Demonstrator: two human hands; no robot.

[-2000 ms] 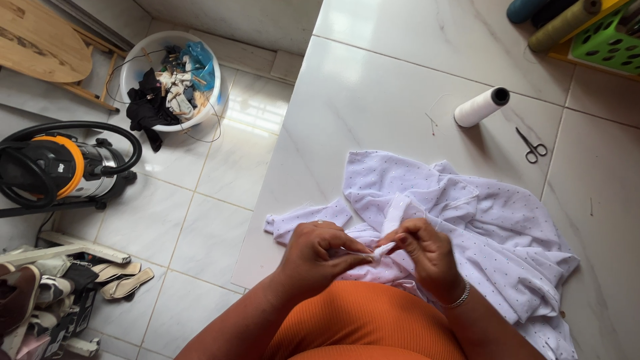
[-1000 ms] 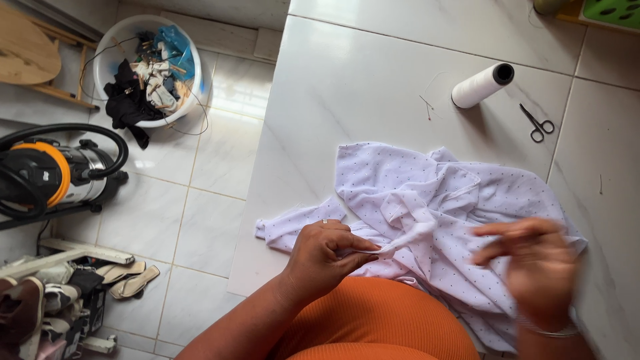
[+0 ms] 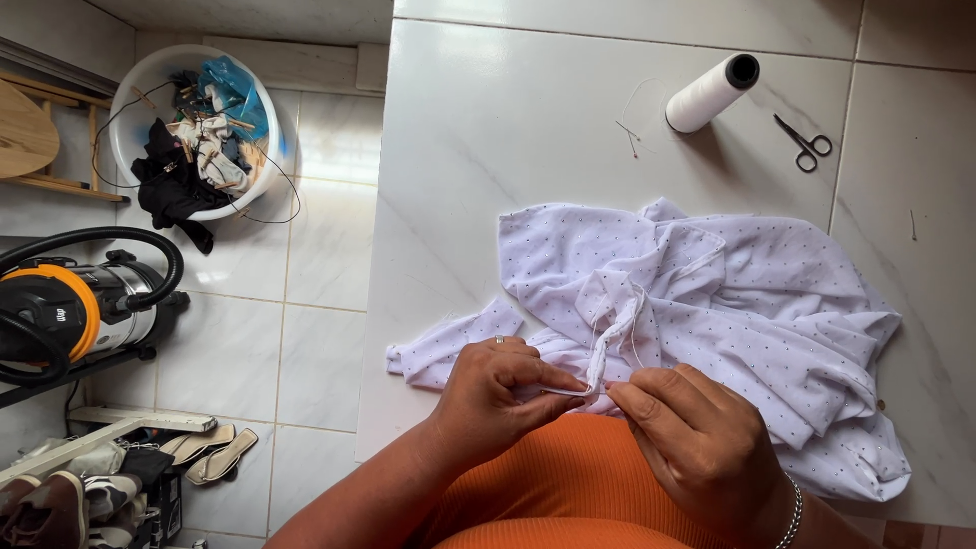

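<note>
A white garment dotted with small shiny studs point(image 3: 762, 328) lies bunched on the marble-look table. My left hand point(image 3: 507, 400) pinches a narrow folded edge of it between thumb and fingers. Close beside it, my right hand point(image 3: 690, 427) has thumb and fingertips pressed together at that edge, on what looks like a sewing needle point(image 3: 602, 393), mostly hidden. A loose white thread point(image 3: 634, 335) loops over the cloth. Farther back stand a cone of white thread point(image 3: 705, 95) and, to its right, small dark-handled scissors point(image 3: 804, 143).
Pins point(image 3: 631, 139) with a bit of thread lie left of the cone, and another pin point(image 3: 913, 225) is at the right. On the floor to the left are a white basin point(image 3: 122, 145) of cloths and clothespins, a vacuum cleaner point(image 3: 84, 313) and a shoe rack point(image 3: 145, 418).
My right hand, out to the right and blurred one second ago, is back at the folded edge beside my left hand. My left hand still pinches the cloth.
</note>
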